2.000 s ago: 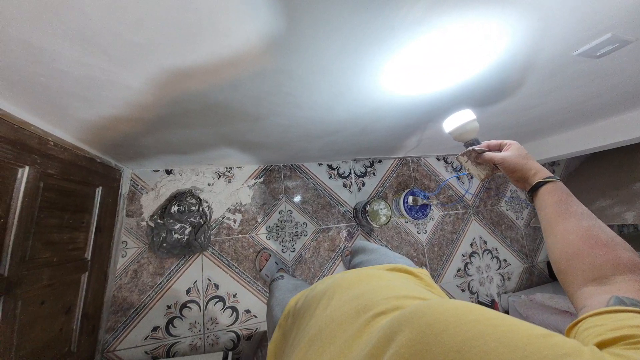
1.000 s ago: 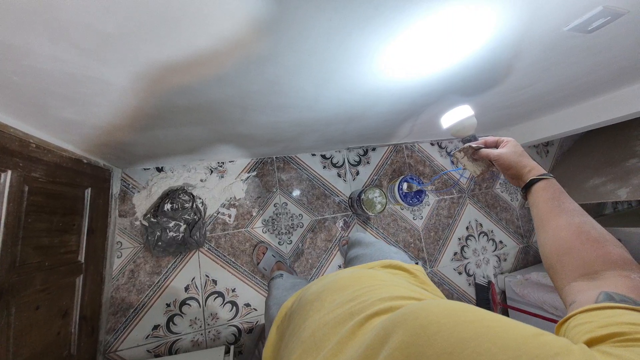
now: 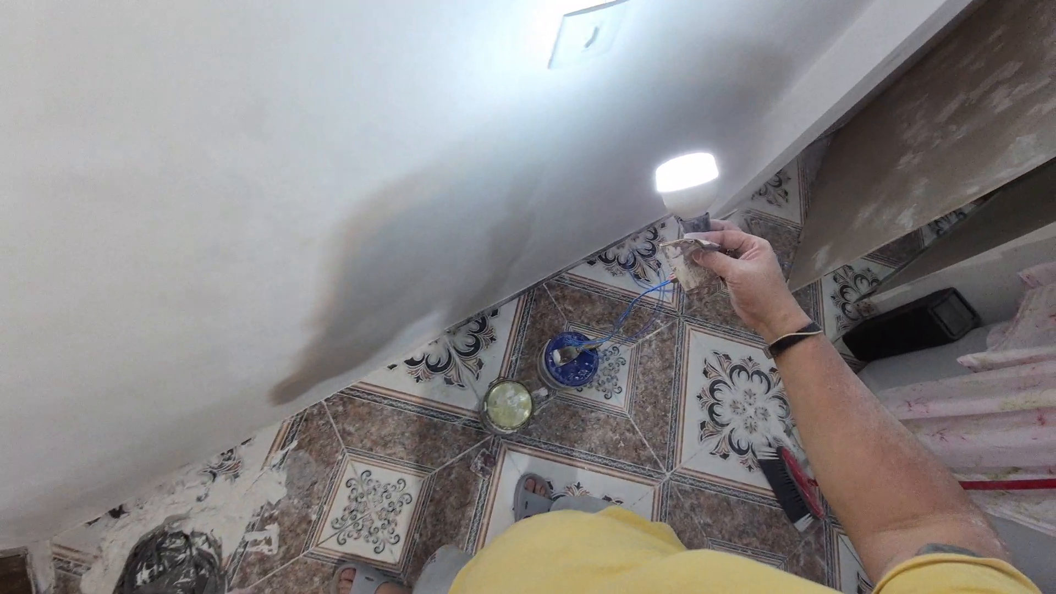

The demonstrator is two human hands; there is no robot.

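Observation:
A lit LED bulb (image 3: 688, 183) in a dark socket is held up by my right hand (image 3: 742, 268), close to the white wall (image 3: 247, 165). Under my fingers is also a small, pale, stained piece (image 3: 697, 272); its kind is unclear. Blue wire (image 3: 627, 315) hangs from it toward the floor. A round blue container (image 3: 571, 361) with a brush-like tool across it stands on the patterned tile floor below. Beside it is a round container with a yellowish-green top (image 3: 508, 404). My left hand is out of view.
A black plastic bag (image 3: 171, 563) lies amid white powder or plaster at lower left. A red-and-black brush (image 3: 790, 487) lies below my forearm. A black box-shaped object (image 3: 912, 323) and pink cloth (image 3: 982, 388) are at right. A switch plate (image 3: 587, 35) is on the wall.
The view has swung right, bringing the switch plate nearer the middle and the black box into sight. My right hand still holds the lit bulb.

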